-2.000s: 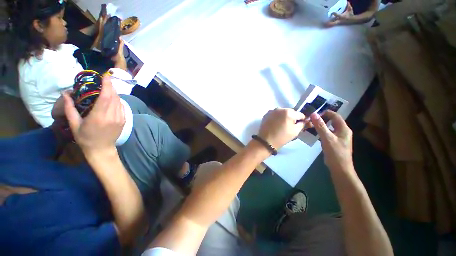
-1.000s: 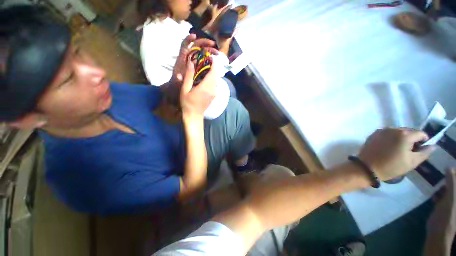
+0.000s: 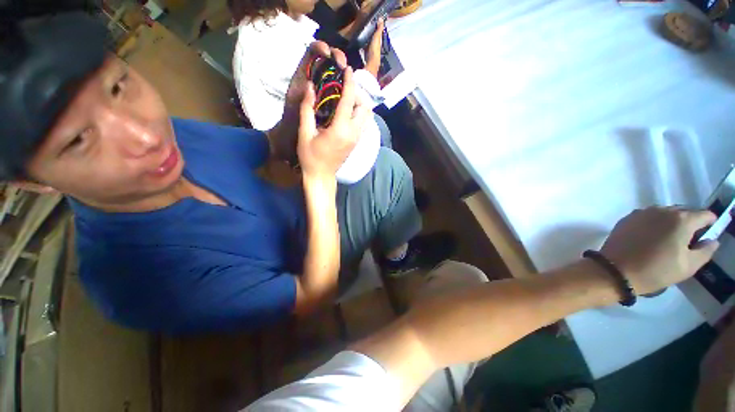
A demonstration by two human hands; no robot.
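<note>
My left hand (image 3: 662,248), with a dark bead bracelet on the wrist, is shut on a small white instruction manual (image 3: 717,231) at the right edge of the picture. The manual is partly cut off. A white sheet with dark printed pictures (image 3: 716,283) shows below my fingers, over the table's near corner. My right hand (image 3: 719,366) is cut off by the right edge at the bottom, dark and blurred; its fingers cannot be made out.
A white-covered table (image 3: 516,105) has a brown round roll (image 3: 687,30) at its far side. A seated person in blue holds a cable bundle (image 3: 325,88) on my left. Beyond, a person in white holds a dark device (image 3: 372,20). Cardboard (image 3: 97,354) lies lower left.
The view has swung left, bringing the neighbour's face into sight and pushing my hands to the right edge. My right hand has become mostly cut off. My left hand still holds the manual.
</note>
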